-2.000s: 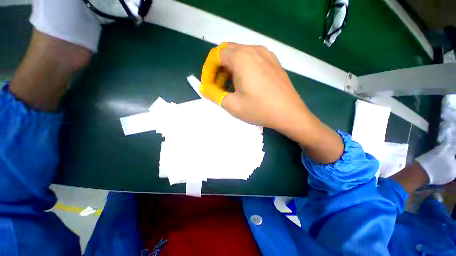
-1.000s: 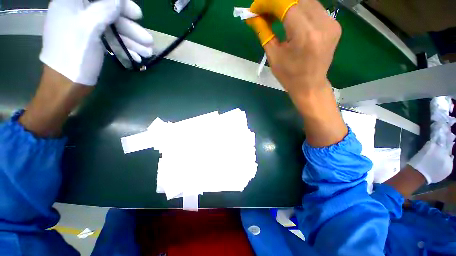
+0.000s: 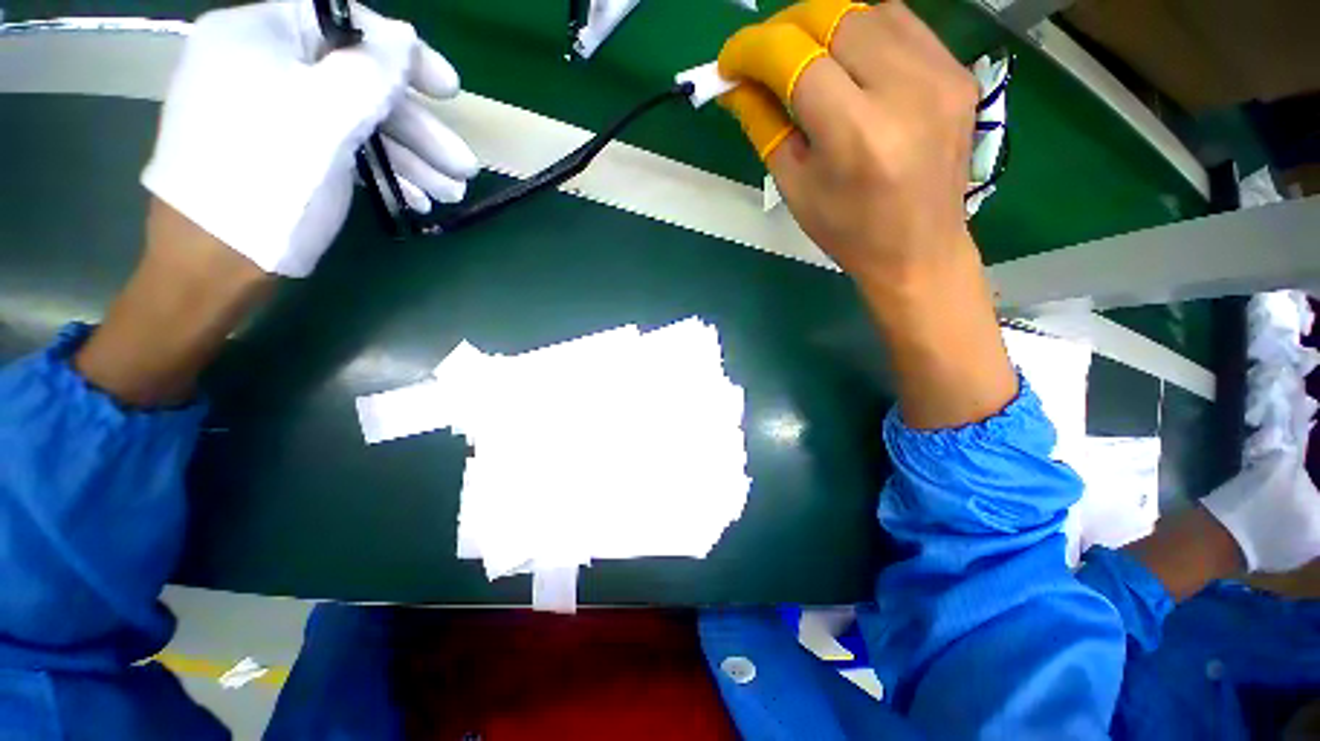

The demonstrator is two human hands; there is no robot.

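My left hand (image 3: 282, 138), in a white glove, grips the black eyeglasses (image 3: 384, 188) at the upper left. One long dark temple (image 3: 579, 157) sticks out to the right over the pale rail. My right hand (image 3: 854, 145), with yellow finger cots, pinches a small white sleeve (image 3: 705, 83) at the tip of that temple. The temple tip meets the sleeve's left end; how far it is inside is hidden. A pile of white sleeves (image 3: 608, 449) lies on the dark green bench (image 3: 333, 507) before me.
The pale rail (image 3: 659, 203) crosses beyond the bench. The green belt (image 3: 1093, 188) carries other wrapped glasses (image 3: 990, 130). A pale support post (image 3: 1158, 253) stands at right. White sheets (image 3: 1118, 492) and a neighbour's gloved hand (image 3: 1271, 510) are at far right.
The right hand has gone from the sleeve pile up to the temple tip with a sleeve. The left hand has brought the glasses further into view, temple pointing right. Glasses on the belt have shifted.
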